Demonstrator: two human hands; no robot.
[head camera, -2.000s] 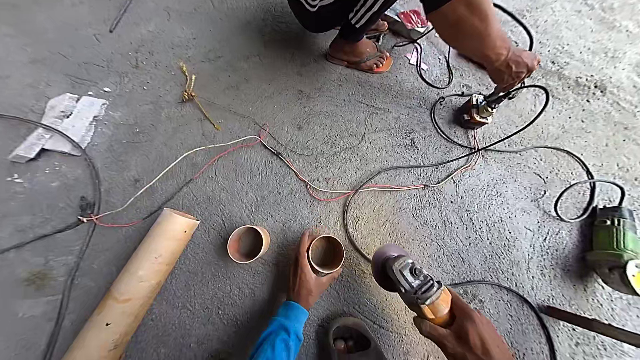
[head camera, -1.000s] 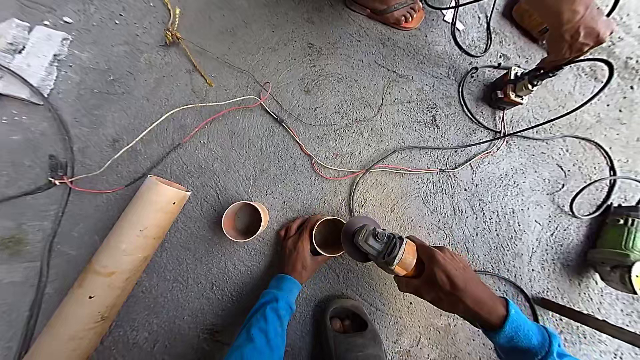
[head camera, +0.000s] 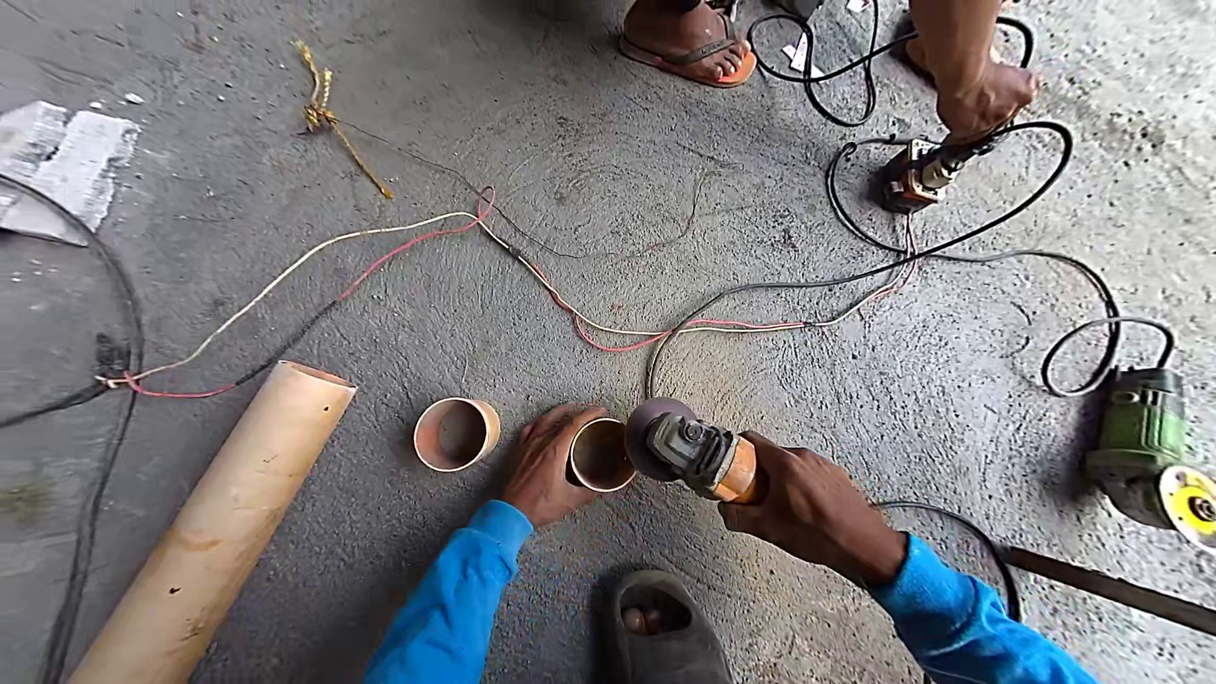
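Note:
My left hand (head camera: 554, 465) grips a short cut piece of tan pipe (head camera: 600, 456) that stands on the concrete floor with its open end up. An orange angle grinder (head camera: 698, 454) is in my right hand (head camera: 812, 503), and its disc (head camera: 651, 432) is at the right side of the pipe piece's rim; whether they touch cannot be told. Just left of my left hand, a second short pipe piece (head camera: 480, 427) rests on the floor. A long tan pipe (head camera: 218, 522) lies slantwise at the lower left.
Red and white wires (head camera: 622, 332) and black cables (head camera: 769, 285) cross the floor. Another person's hand (head camera: 988, 100) is at an electrical box (head camera: 914, 180), near a sandalled foot (head camera: 703, 47). A green angle grinder (head camera: 1140, 427) and a dark bar (head camera: 1111, 584) lie right. My shoe (head camera: 670, 636) is below.
Two seconds ago the grinder's disc was apart from the held pipe piece; it is now against or very close to its rim. My left hand has moved round to the pipe piece's left side.

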